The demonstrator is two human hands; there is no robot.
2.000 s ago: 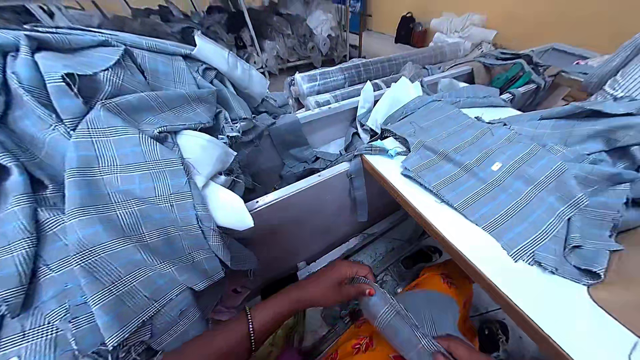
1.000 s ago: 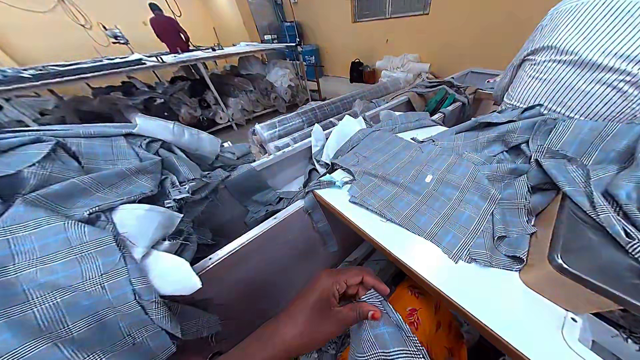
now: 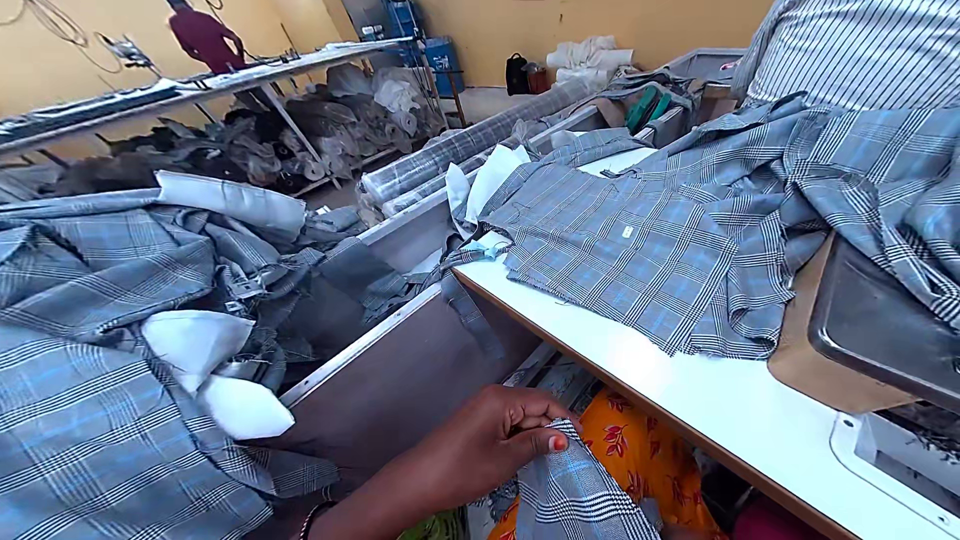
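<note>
My left hand (image 3: 510, 442) pinches the upper end of a grey plaid fabric piece (image 3: 581, 495) between thumb and fingers, low in the view. The piece hangs over orange patterned cloth (image 3: 637, 457) at my lap. Of my right hand only a possible sliver shows at the bottom edge, so its hold is hidden. Beyond, a larger plaid fabric piece (image 3: 622, 240) with a small white sticker (image 3: 628, 232) lies on the white tabletop (image 3: 622, 345). At the left is a heap of plaid fabric (image 3: 97, 405) with white pieces (image 3: 199, 337) among it.
A grey wooden partition (image 3: 390, 390) stands between the heap and the table. A dark machine part (image 3: 892, 315) sits at the right. Plastic-wrapped rolls (image 3: 480, 150) lie beyond. A person in striped clothing (image 3: 862, 52) is at the upper right; another person (image 3: 202, 34) stands far back.
The view has swung up and right, bringing both persons and the dark machine part into sight. My left hand still holds the fabric; my right hand, partly visible two seconds ago, is now mostly out of view.
</note>
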